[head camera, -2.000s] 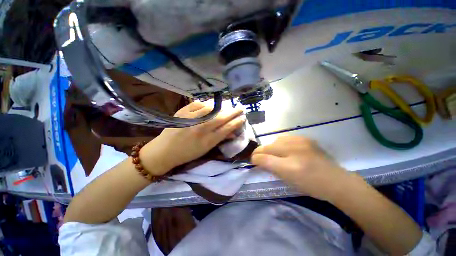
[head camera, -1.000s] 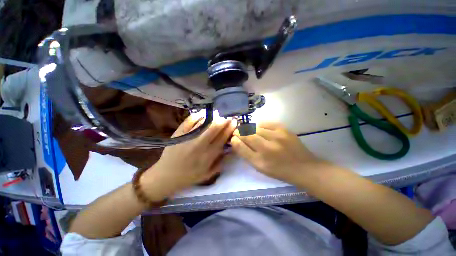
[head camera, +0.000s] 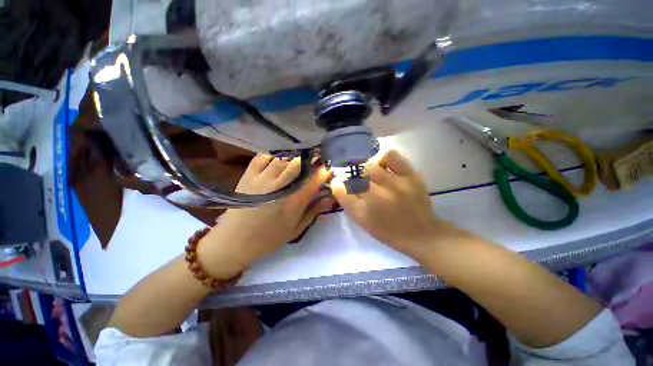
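Brown cloth (head camera: 204, 157) lies behind and left of the white sewing machine head (head camera: 286, 43); a dark edge of it shows under my left palm. My left hand (head camera: 276, 204), with a beaded bracelet, presses on the cloth at the needle area, partly behind the curved chrome guard (head camera: 143, 136). My right hand (head camera: 390, 204) is just right of the presser foot (head camera: 356, 179), fingers bent and thumb close to my left fingertips. The fingers of both hands meet at the lit foot. What they pinch is hidden by the fingers and glare.
Scissors with green and yellow handles (head camera: 533, 175) lie right of the needle. A tan wooden block (head camera: 629, 164) is at the far right. The ruler-marked table edge (head camera: 358, 284) runs in front of me. Another machine with a blue stripe (head camera: 66, 186) stands at the left. Pink cloth (head camera: 623, 279) shows lower right.
Since two seconds ago, my right hand has moved up and left to the presser foot, and the pale piece between my hands is out of sight. In the last second the hands shifted only slightly.
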